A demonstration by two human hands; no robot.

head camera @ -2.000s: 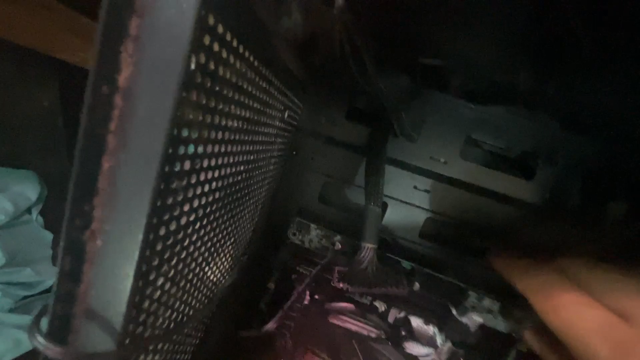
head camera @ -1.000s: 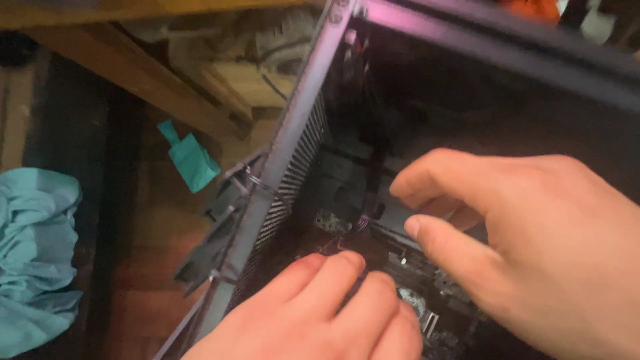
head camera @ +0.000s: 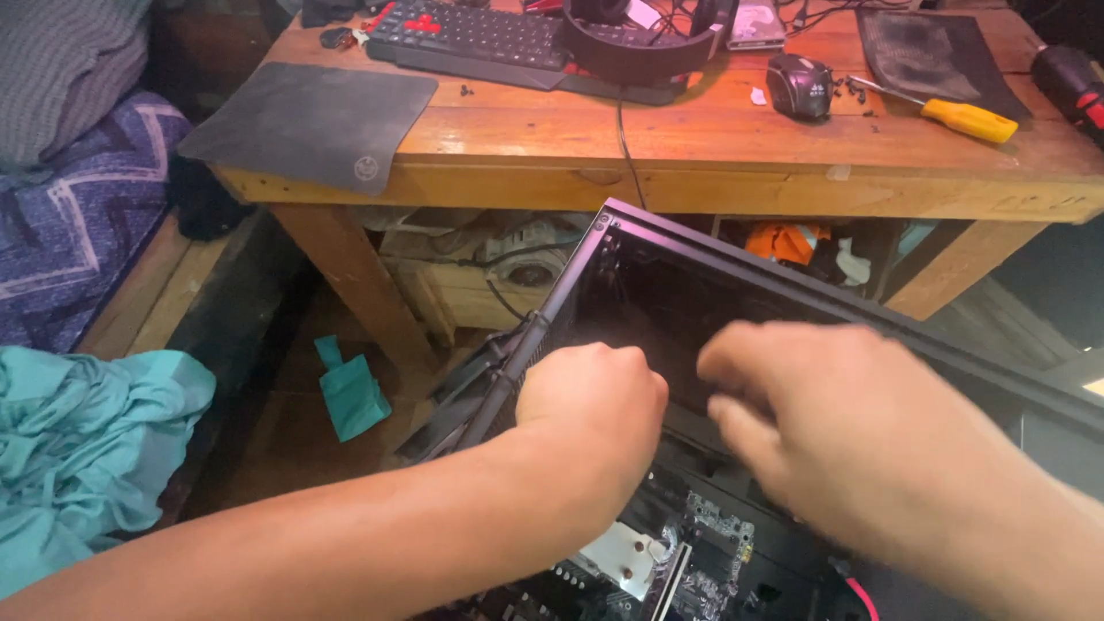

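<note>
A black computer case [head camera: 733, 267] stands open in front of me, with a motherboard [head camera: 716, 535] low inside it. My left hand [head camera: 595, 397] is bent into the case by its perforated side panel, back of the hand toward me; its fingers are hidden, so what it touches does not show. Blurred, my right hand [head camera: 802, 405] hangs over the case interior, thumb and fingers curved and apart, with nothing visible between them. A red cable [head camera: 861, 597] lies at the lower right inside the case.
Behind the case is a wooden table [head camera: 517, 129] bearing a keyboard [head camera: 483, 39], headphones [head camera: 647, 52], a mouse [head camera: 800, 86], screws and a yellow-handled screwdriver [head camera: 968, 119]. Teal cloth [head camera: 95, 448] lies at left; a teal pouch-like item [head camera: 354, 397] is on the floor.
The view has pulled back from the case interior to include the tabletop. Since one second ago, my left hand has turned, and its fingers, visible then, are now hidden.
</note>
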